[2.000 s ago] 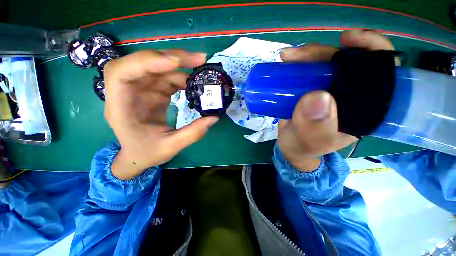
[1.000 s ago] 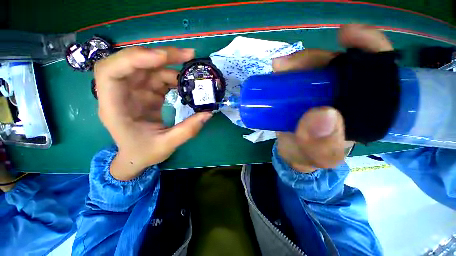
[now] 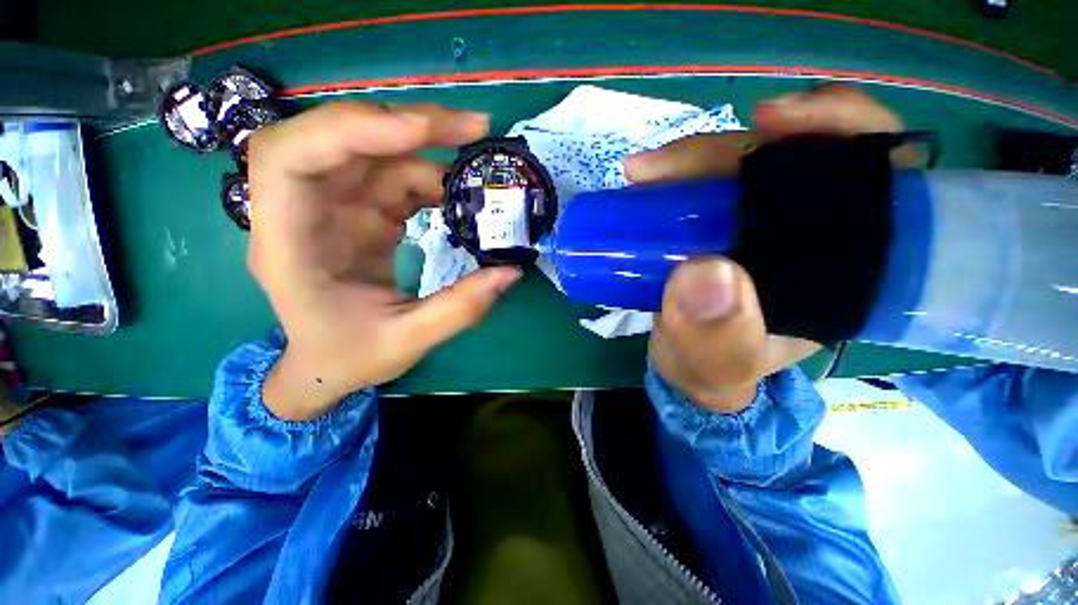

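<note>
My left hand [image 3: 343, 236] holds a round circuit module [image 3: 501, 201] between thumb and fingers. The module is a black disc with a white square label and small shiny parts, its face turned up to the camera. My right hand [image 3: 721, 319] grips a large dispensing syringe [image 3: 644, 240] with a blue front end and a translucent rear. A wide black wrap [image 3: 818, 236] goes around the syringe under my fingers. The syringe's front end is at the module's lower right edge; its thin tip is barely visible there. A white wiping tissue [image 3: 579, 142] with blue spots lies beneath.
Several more modules [image 3: 189, 116] are clustered on the green bench [image 3: 166, 272] behind my left hand. A parts tray [image 3: 95, 254] is at the far left. A grey rail [image 3: 71, 92] and a red-lined conveyor belt [image 3: 615, 41] run behind. Blue sleeves of other people show at both sides.
The module has shifted slightly right since a second ago. The syringe has moved left, its front end now closer to the module. Both hands keep their grips.
</note>
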